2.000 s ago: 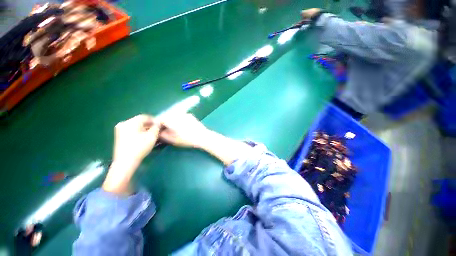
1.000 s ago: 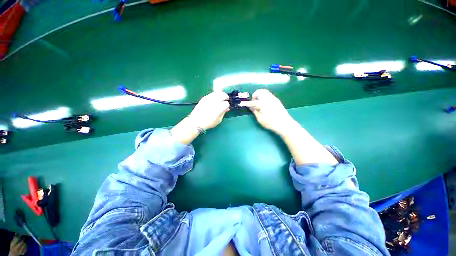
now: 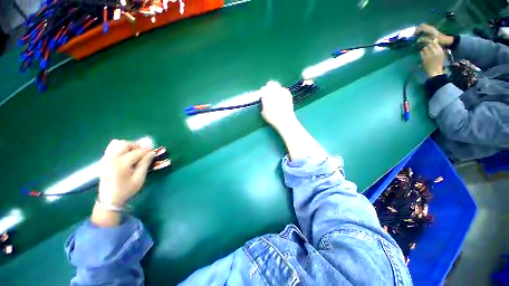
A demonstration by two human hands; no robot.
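My left hand (image 3: 124, 170) is over a cable lead at the left, its fingers closed at the black cluster beside the copper-coloured ends (image 3: 161, 158). That lead's red and blue tip (image 3: 33, 193) lies on the dark green belt to the left. My right hand (image 3: 277, 104) is on a second cable lead (image 3: 234, 106), over the cable near its dark cluster. Its blue plug (image 3: 191, 110) points left, and its copper ends (image 3: 307, 82) show beyond my hand. The fingertips of my right hand are hidden.
An orange tray (image 3: 145, 25) heaped with leads stands at upper left. A blue tote (image 3: 455, 209) with tangled leads is at lower right. Another worker's hands (image 3: 432, 53) are on a lead at upper right. A lead (image 3: 406, 100) lies on the ledge.
My hands have moved apart, from one shared lead to two separate leads. The view has swung right, bringing the orange tray, the blue tote and the other worker into view.
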